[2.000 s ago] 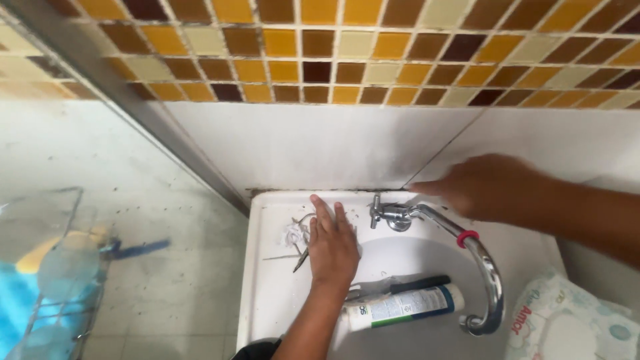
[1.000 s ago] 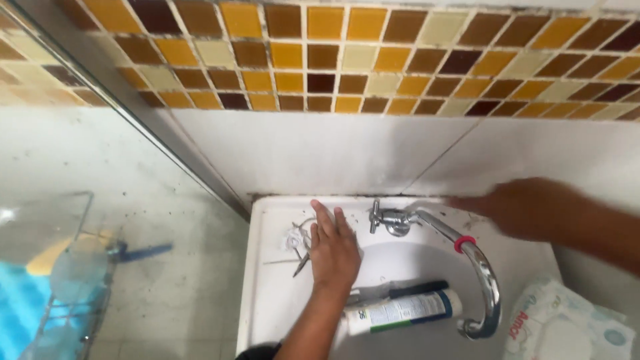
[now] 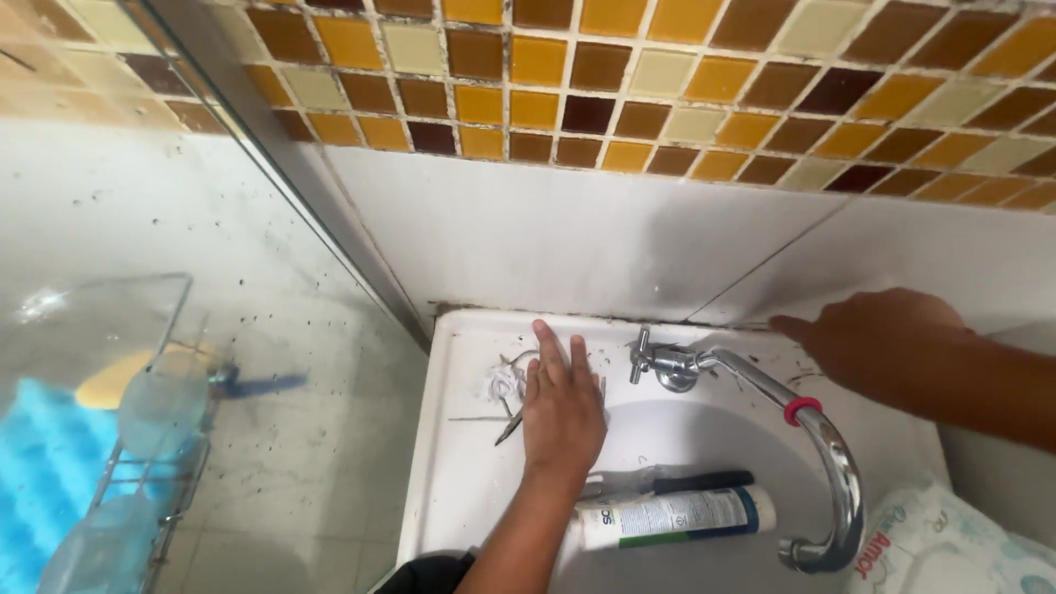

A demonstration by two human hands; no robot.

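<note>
My left hand (image 3: 563,417) lies palm down with fingers spread on the white sink's rim (image 3: 462,495), left of the chrome faucet (image 3: 676,363). Beside and partly under its fingers are a crumpled whitish piece (image 3: 502,384) and thin dark-tipped implements (image 3: 510,429); whether the hand holds any cannot be told. At the wall joint behind the rim, right of the faucet, my right hand (image 3: 883,351) has its index finger extended and its other fingers curled. Nothing shows in it. Dark specks dot the rim near both hands.
A white tube with a label (image 3: 685,516) and a dark-handled item (image 3: 701,481) lie in the basin. A wipes pack (image 3: 932,544) is at the lower right. Left of the sink stand a glass panel's metal frame (image 3: 305,206) and a wire rack (image 3: 177,330) with bottles. Mosaic tiles run above.
My right hand, with its index finger extended, has shifted slightly to the right along the wall joint. My left hand stays on the rim beside the small items.
</note>
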